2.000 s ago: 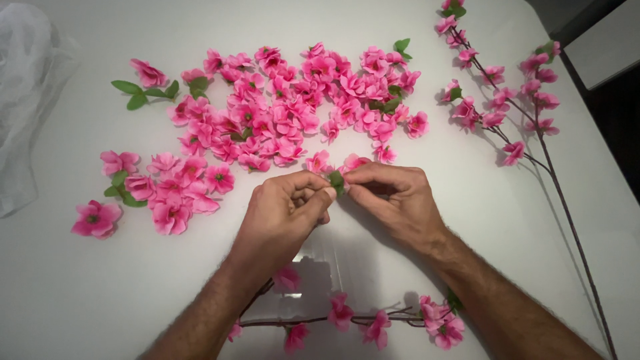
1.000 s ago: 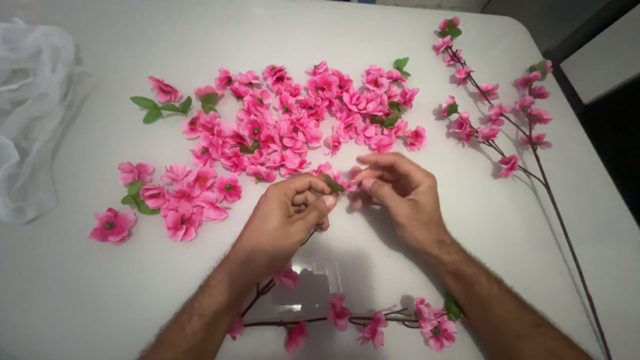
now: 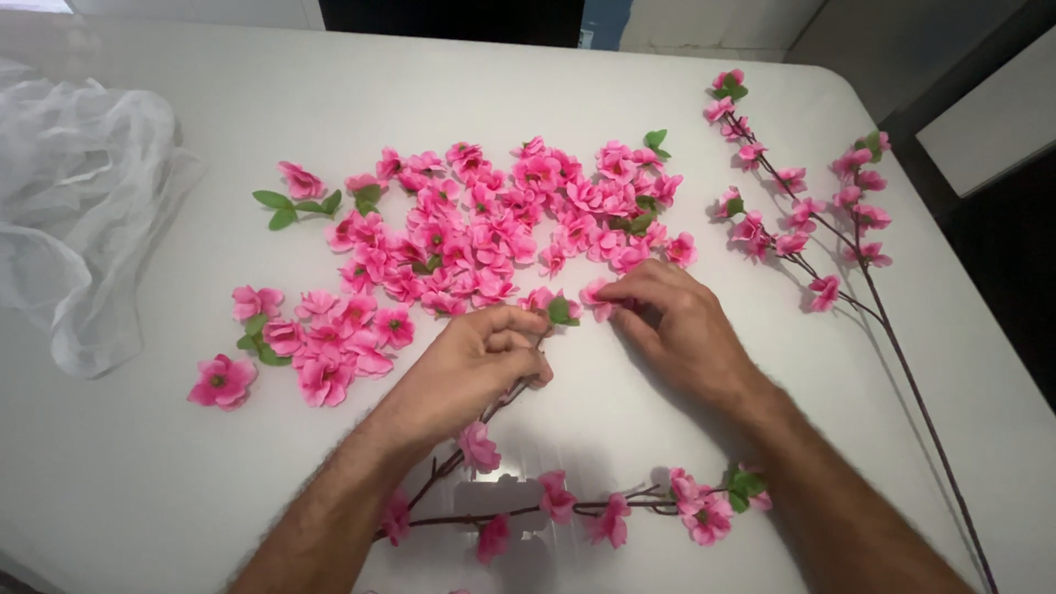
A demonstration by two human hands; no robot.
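My left hand (image 3: 495,355) grips the thin brown stem of an artificial blossom branch (image 3: 511,513) near one tip, where green leaves (image 3: 563,311) and a pink bloom show just past the fingers. The branch's other arm lies across the near part of the table with several pink blossoms on it. To the right, my right hand (image 3: 660,318) pinches a loose pink fabric flower (image 3: 598,299) between thumb and forefinger, a little apart from the leaves. Behind both hands spreads a large pile of loose pink flowers (image 3: 470,223); a smaller cluster (image 3: 338,338) is at the left.
A second blossom branch (image 3: 895,338) lies along the right side of the white table (image 3: 148,487). Sheer white fabric or film (image 3: 82,214) is bunched at the far left. One flower with leaves (image 3: 301,181) sits left of the large pile.
My right hand has moved right, away from my left hand and the leaves, and now has a pink flower in its fingers. My left hand stays at the branch tip. The view has tilted up.
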